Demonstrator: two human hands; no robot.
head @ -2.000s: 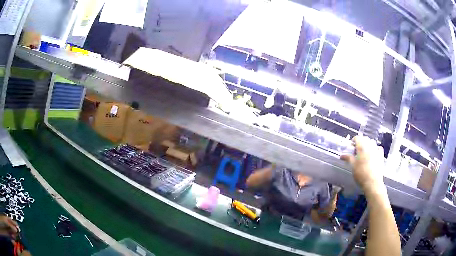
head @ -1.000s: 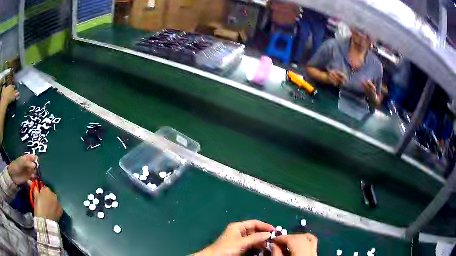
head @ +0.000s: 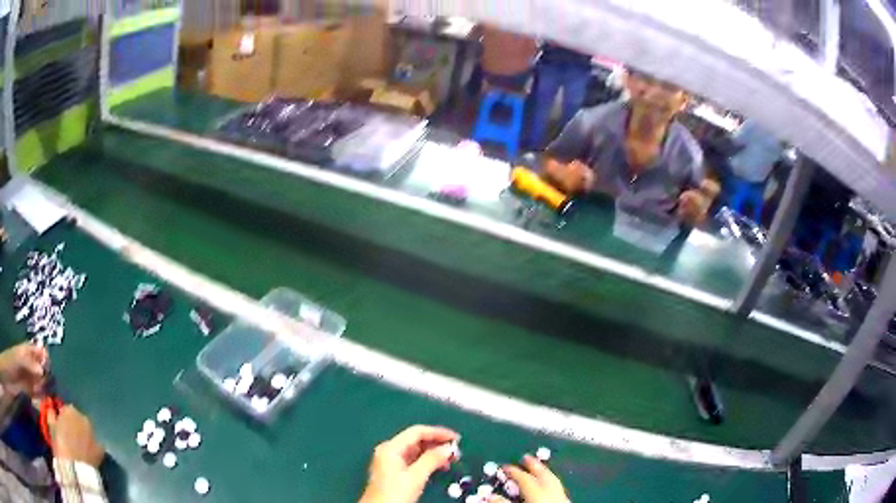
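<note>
My left hand (head: 411,466) is near the bottom edge, thumb and forefinger pinched on a small white disc (head: 451,449). My right hand (head: 535,481) is just to its right, cut off by the bottom edge, fingers spread over a loose pile of white and black discs (head: 488,472). Whether its fingers hold a disc is too blurred to tell. Another white disc (head: 543,453) lies beside the right fingertips. A clear plastic box (head: 221,346) with more discs stands to the left, its lid open. A second loose group of discs (head: 169,432) lies left of my hands.
A neighbour's hand (head: 77,435) holds a red-handled tool at far left, near black-and-white parts (head: 44,295) and small black parts (head: 147,309). A dark unit (head: 704,398) lies on the green conveyor (head: 393,295). A person (head: 629,147) sits opposite, behind a yellow-orange tool (head: 540,189).
My hands, together around small parts a second ago, are now apart. The left pinches a disc; the right is over the pile. The view has shifted, and the pink item opposite looks lower and smaller.
</note>
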